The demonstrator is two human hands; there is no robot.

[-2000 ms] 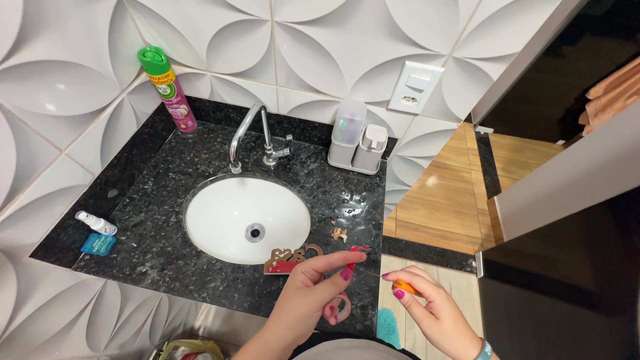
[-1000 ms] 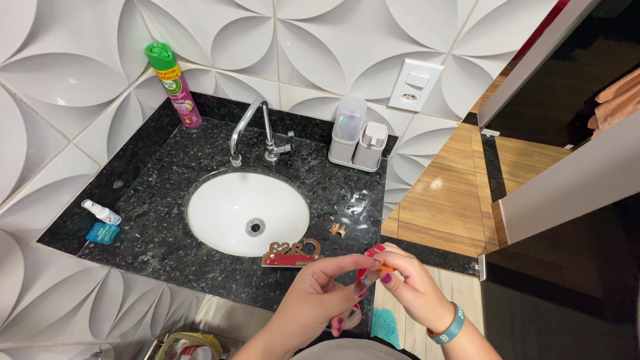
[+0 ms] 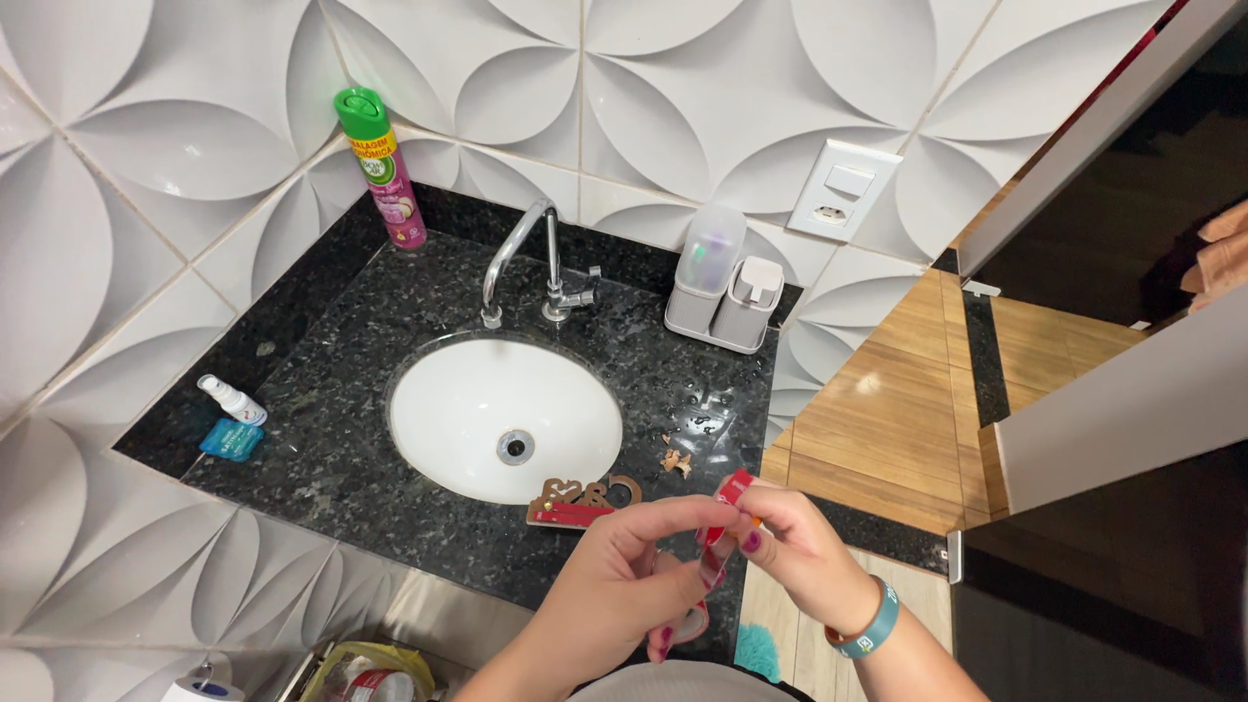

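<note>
My left hand [image 3: 643, 565] grips a roll of red-and-clear tape [image 3: 690, 622] low in its fingers and pinches the pulled-out red strip [image 3: 723, 507] higher up. At the strip's right side, my right hand [image 3: 804, 551] holds it between thumb and fingers, with a small orange object [image 3: 758, 522] mostly hidden in the grip. A teal wristband [image 3: 868, 624] is on the right wrist. Just left of the hands, a brown cut-out lettering piece [image 3: 624, 487] with red tape [image 3: 570, 515] along its base lies at the sink's front edge.
Brown scraps [image 3: 675, 460] and water drops lie right of the white basin [image 3: 505, 414]. Behind stand a chrome faucet [image 3: 522, 258], a soap dispenser caddy [image 3: 726, 302] and an air freshener can [image 3: 385, 175]. A small spray bottle [image 3: 232, 398] and blue packet [image 3: 232, 441] sit left. A bin [image 3: 370, 673] is below.
Two seconds ago my hands were apart, the right one holding the orange object. They have come together at the red strip, and remain together now.
</note>
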